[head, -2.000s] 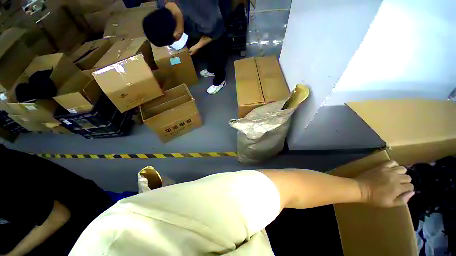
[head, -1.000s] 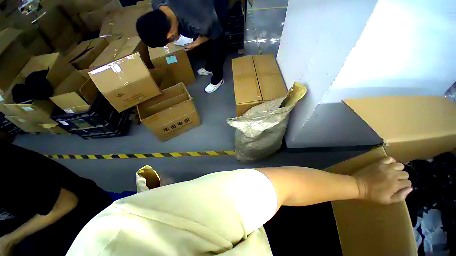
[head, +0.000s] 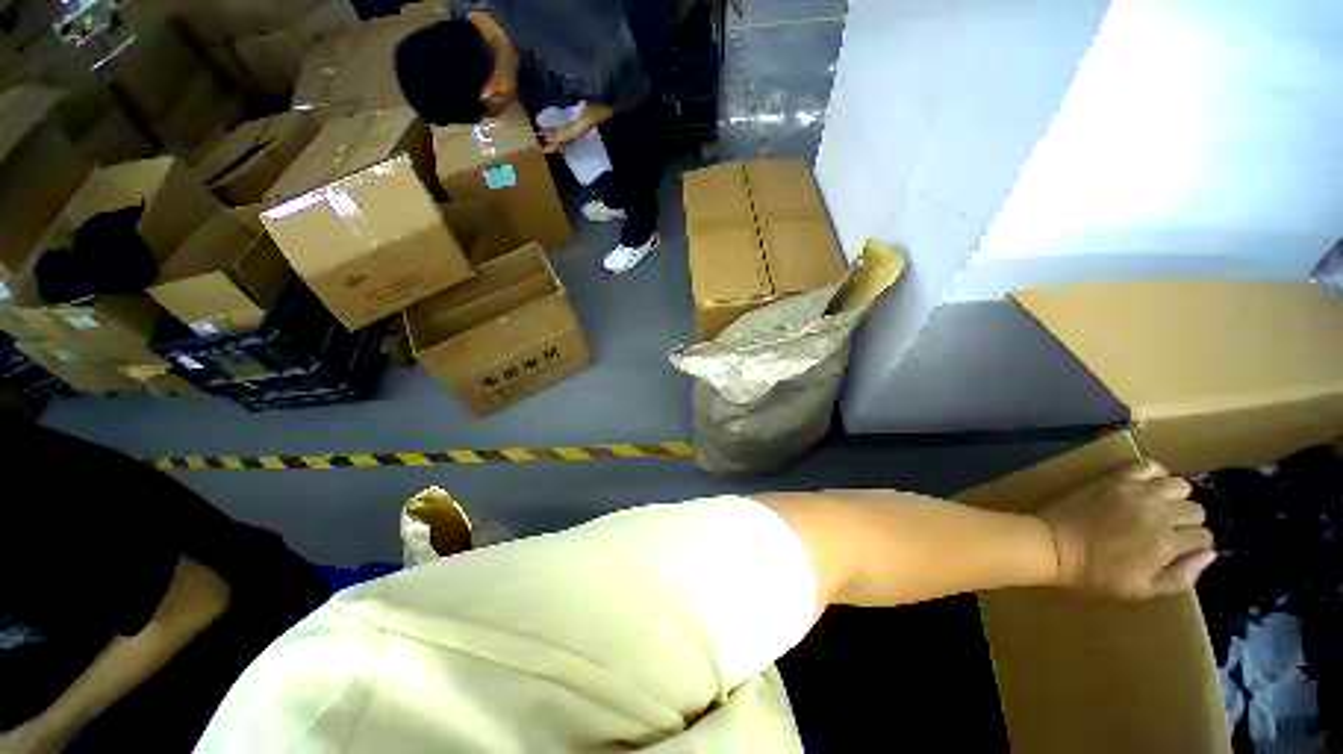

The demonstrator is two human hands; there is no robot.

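My left arm, in a pale yellow sleeve, reaches across the bottom of the view to the right. My left hand (head: 1131, 539), bare, is curled over the top edge of an open cardboard carton (head: 1097, 670) and grips it. Black plastic housings (head: 1278, 538) fill the carton at the right rim of the view, with pale, crumpled packing sheets (head: 1278, 670) among them. My right hand is not in view.
A person in black (head: 125, 589) is close by at lower left. Another person (head: 567, 74) bends over a carton, holding white paper. A woven sack (head: 766, 398) stands by a closed carton (head: 763, 236). Stacked cartons (head: 368, 243) stand behind yellow-black floor tape (head: 427, 458).
The view has shifted slightly. The person at the back has lowered the white paper beside the carton. The near person's forearm has moved at lower left. My left hand keeps its grip.
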